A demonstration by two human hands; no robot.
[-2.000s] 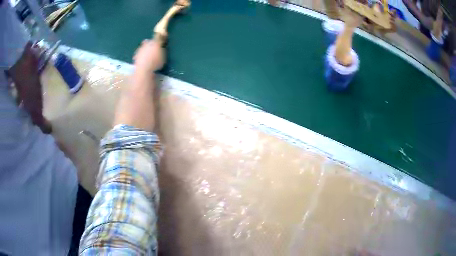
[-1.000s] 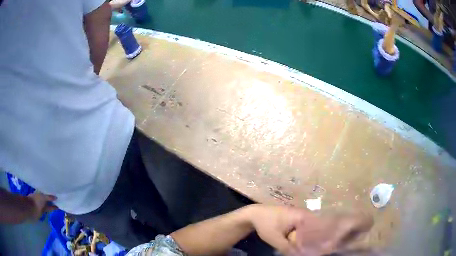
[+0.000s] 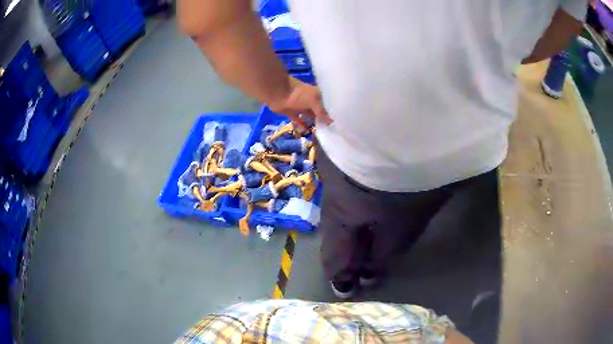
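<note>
Neither of my hands is in view. A plaid sleeve of mine crosses the bottom edge, with a sliver of bare forearm at its right end; the hand is cut off. A blue plastic crate (image 3: pixel 173 176) stands on the floor in front, split into compartments. It holds several leg assemblies (image 3: pixel 259 195), blue tubes with tan legs sticking out at various angles. One tan foot hangs over the crate's near rim. A blue trouser-leg piece (image 3: pixel 555 77) stands on the tan bench at the upper right.
A person in a white shirt (image 3: pixel 417 87) stands close in front, between crate and bench, one hand near the crate. The tan bench (image 3: pixel 538 248) runs down the right side, with the green belt beyond. Blue crates (image 3: pixel 27 121) are stacked at left. A yellow-black floor stripe (image 3: pixel 285 265) shows.
The view has swung left, from bench and belt to the floor and crate. The hand seen over the bench a second ago is out of the picture.
</note>
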